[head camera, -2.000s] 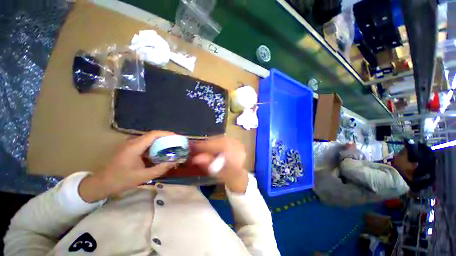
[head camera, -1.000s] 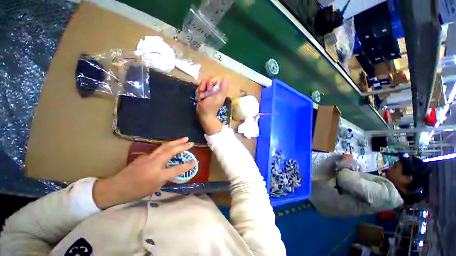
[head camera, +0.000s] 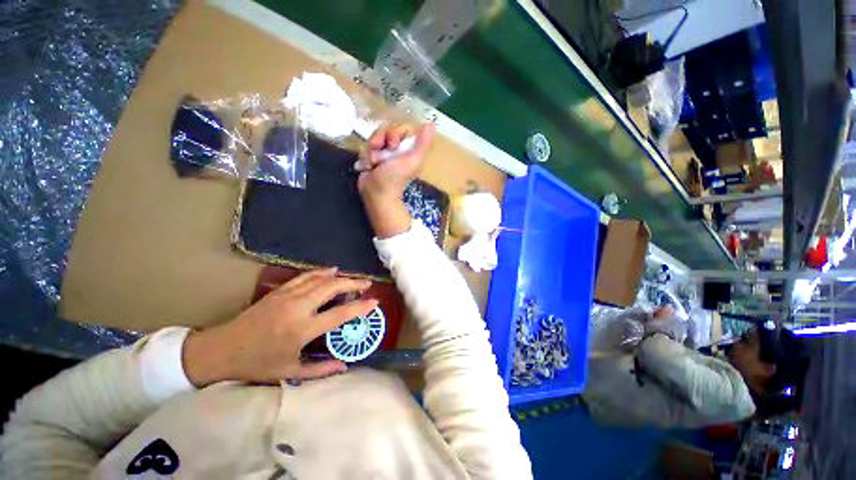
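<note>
A pale teal-white spoked wheel lies over the red-brown board near my body. My left hand rests around its left side, with thumb and fingers at its rim. My right hand is over the black pad, closed on a white-handled stick. The stick's tip is at the pad's far edge, too small to tell if it holds anything. Tiny silver-white bits lie on the pad's right end, partly behind my right forearm.
A blue bin with silver-and-dark parts stands at right. A cream-white pot and wipe sit beside it. A clear bag overlaps the pad. Beyond are the green belt, a brown box and a seated person.
Two seconds ago both hands were together at the wheel near my body. The wheel now lies on the board and my right hand has moved out over the pad. The whole view has shifted slightly.
</note>
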